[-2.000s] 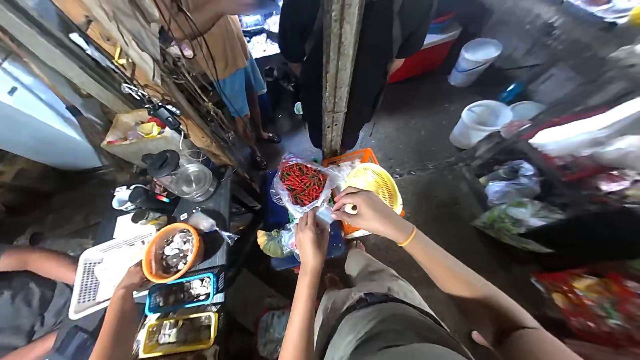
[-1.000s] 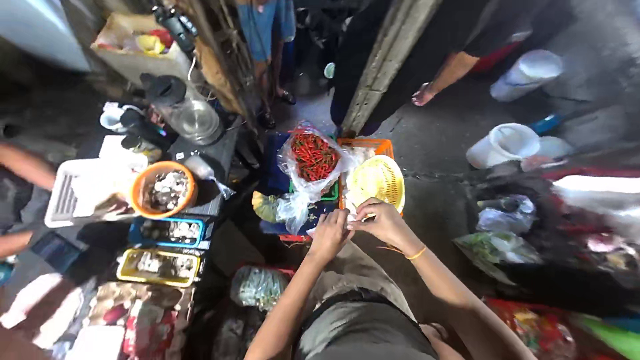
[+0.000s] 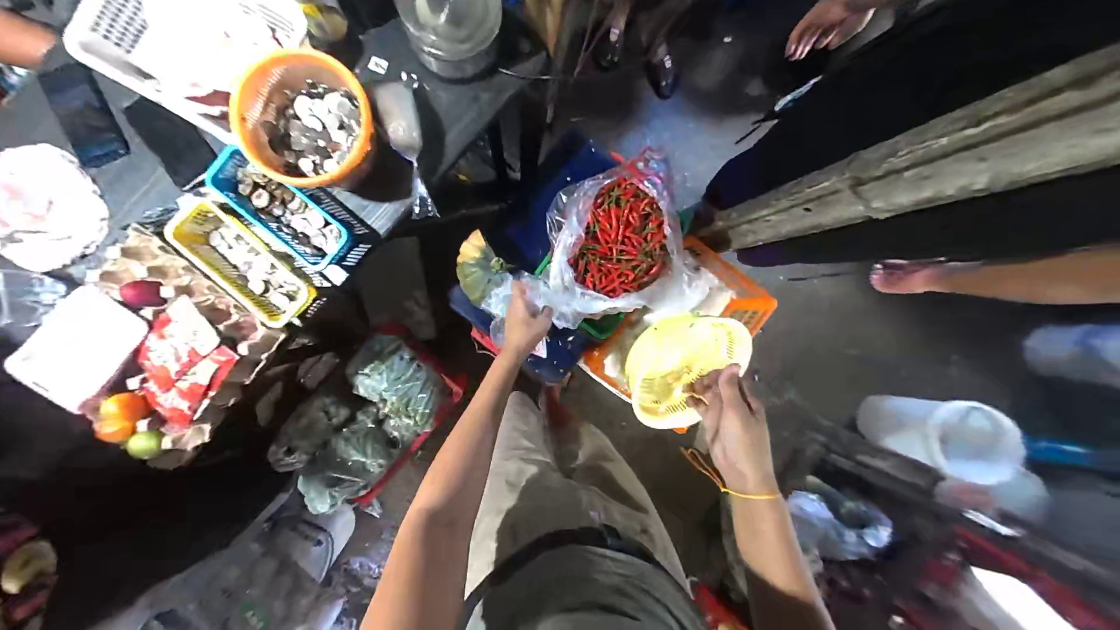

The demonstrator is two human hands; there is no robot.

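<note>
Red chilies (image 3: 619, 234) with some green stems fill a clear plastic bag (image 3: 569, 302), which lies open at the centre. My left hand (image 3: 527, 322) is at crumpled clear plastic below and left of the chilies; its exact grip is unclear. My right hand (image 3: 733, 420) has its fingers at the near right rim of a yellow plastic basket (image 3: 687, 359). Whether they close on the rim or on something small cannot be told. The basket sits over an orange crate (image 3: 751, 308). A piece of pumpkin (image 3: 478, 267) lies left of the bag.
Left is a table with an orange basket of coins (image 3: 363, 149), a blue basket (image 3: 337, 254) and a yellow tray (image 3: 308, 302). Bagged green vegetables (image 3: 394, 385) lie below. A wooden post (image 3: 875, 188) slants at the right, near a person's foot (image 3: 901, 276). White buckets (image 3: 976, 442) stand at right.
My hands were close together below the chilies and are now apart, the left at the plastic and the right at the yellow basket. The view has shifted and appears closer.
</note>
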